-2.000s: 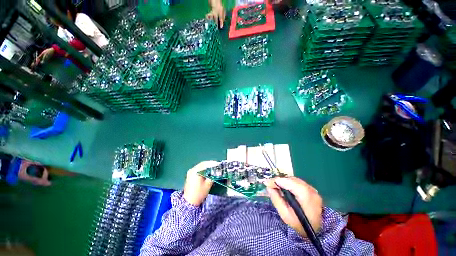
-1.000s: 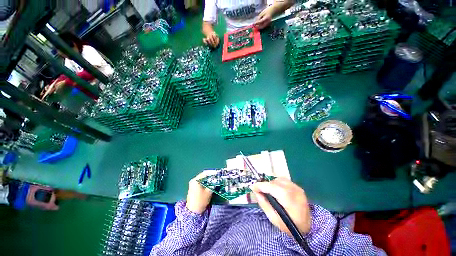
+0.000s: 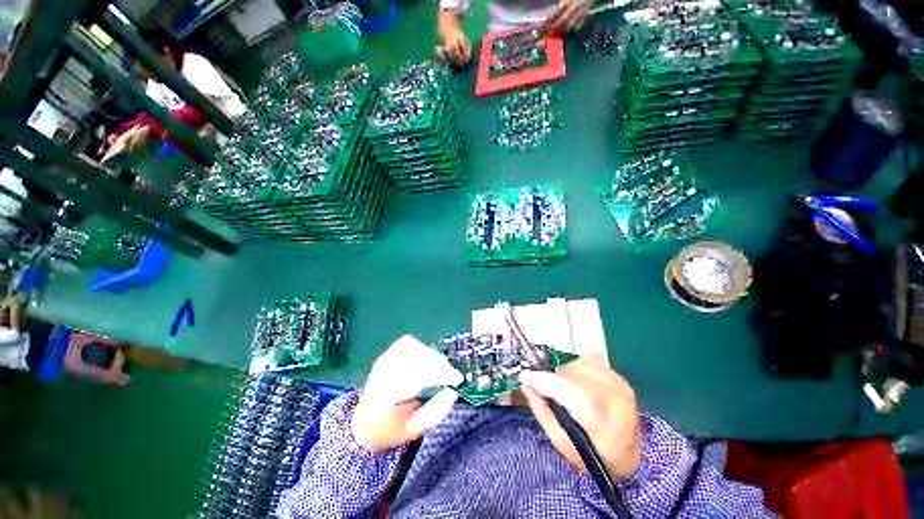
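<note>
A green circuit board point(image 3: 484, 363), parts side up, is held tilted between my hands, over the near edge of a cream board rest point(image 3: 583, 329). My left hand point(image 3: 403, 393) grips the board's left side, with white coverings on the fingertips. My right hand point(image 3: 598, 411) holds a black soldering iron point(image 3: 580, 438) like a pen; its thin metal tip points up and away over the board. The fingertips of my right hand are at the board's right edge. Whether the tip touches the board cannot be told.
Short board stacks point(image 3: 517, 225) stand ahead and at left point(image 3: 296, 332). Tall stacks point(image 3: 679, 86) stand at the far side. A solder tin point(image 3: 709, 276) and dark station point(image 3: 811, 304) are at right. A person's hand point(image 3: 454, 46) is beside a red tray point(image 3: 520, 61).
My left hand has shifted from the board's outer edge to over its left side, thumb and fingers now showing. The iron stays in my right hand. The camera view has shifted slightly.
</note>
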